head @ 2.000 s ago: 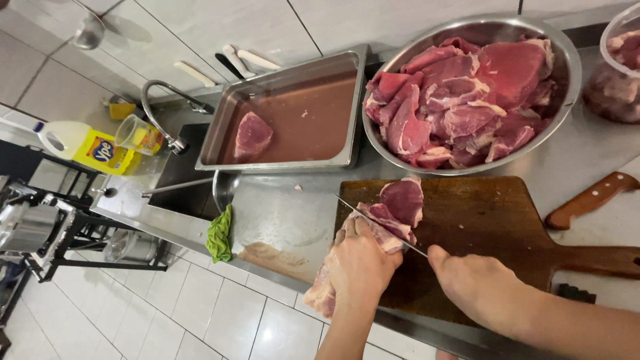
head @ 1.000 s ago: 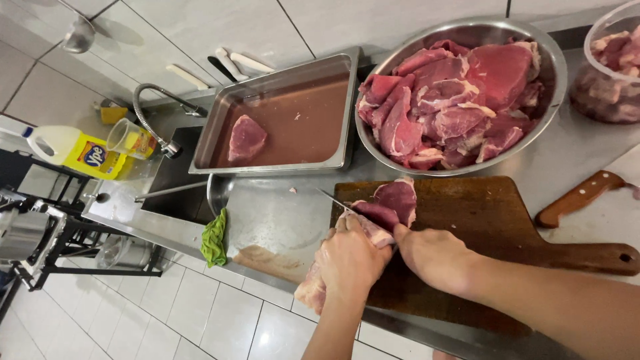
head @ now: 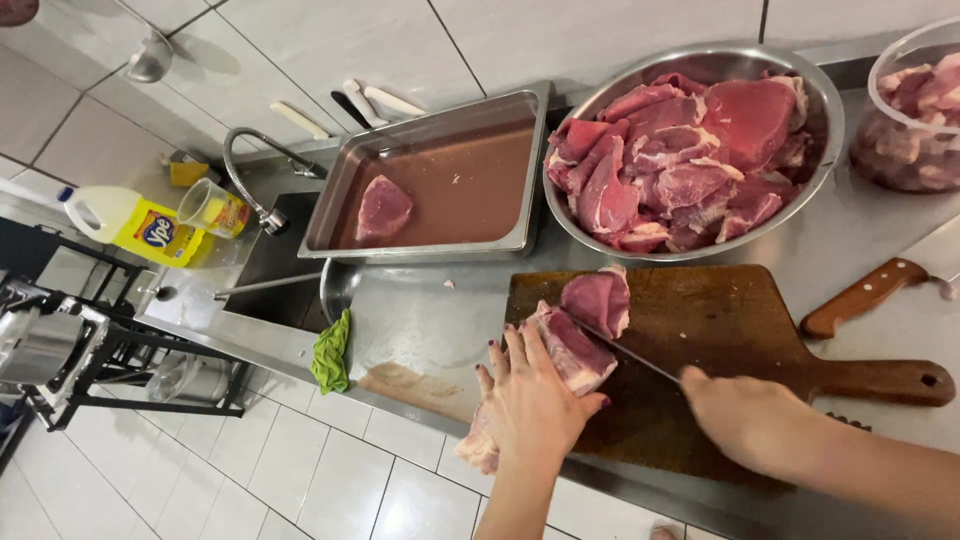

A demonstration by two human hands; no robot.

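Note:
My left hand presses with spread fingers on a large piece of raw meat, which lies across the left edge of a wooden cutting board. In my right hand is a knife; its handle is hidden in my fist. The blade lies between the large piece and a slice of meat at the board's far left corner. Beyond the board, a round steel bowl holds many meat slices.
A steel pan holds reddish liquid and one meat piece. A brown-handled knife and a plastic tub of meat are at the right. Left are a sink, a faucet, a green cloth and a yellow-labelled bottle.
A second ago my right hand was close to the meat, by my left hand; now it is farther right, with more blade showing. The slice now stands apart from the large piece at its near side.

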